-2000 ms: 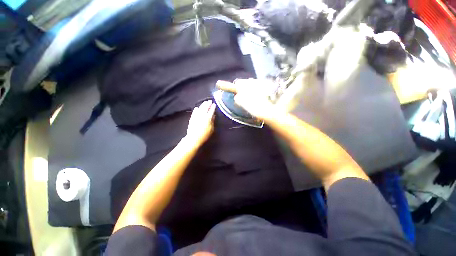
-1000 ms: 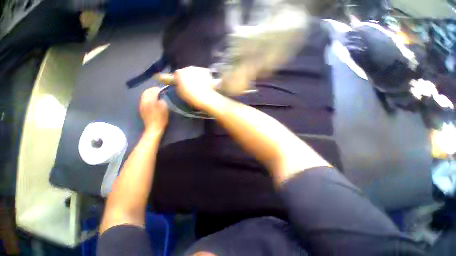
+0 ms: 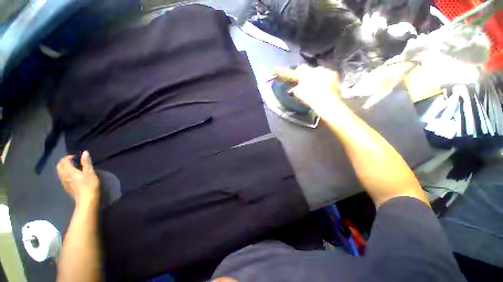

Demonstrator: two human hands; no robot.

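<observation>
Dark garment panels (image 3: 165,71) lie across the middle of the grey pressing table (image 3: 353,148), with slits or seam lines and wrinkles across them. My right hand (image 3: 317,85) grips the handle of the steam iron (image 3: 292,104), which is on the grey cloth just right of the panels. My left hand (image 3: 80,176) is at the panels' left edge, thumb and fingers closed on the dark cloth there. A narrow dark strip (image 3: 49,146) sticks out at the left. A white roll (image 3: 41,240) sits near my left forearm.
A crumpled dark cloth heap (image 3: 325,27) lies at the far side. A pale ragged hose (image 3: 435,49) hangs at the right. White and black strips (image 3: 463,110) lie at the right, with a red plastic basket (image 3: 491,33) beyond. Blue cloth (image 3: 33,38) is at the far left.
My right hand and the iron have moved right, off the panels. My left hand has moved left to the panels' edge. The view has shifted, and more of the panels shows.
</observation>
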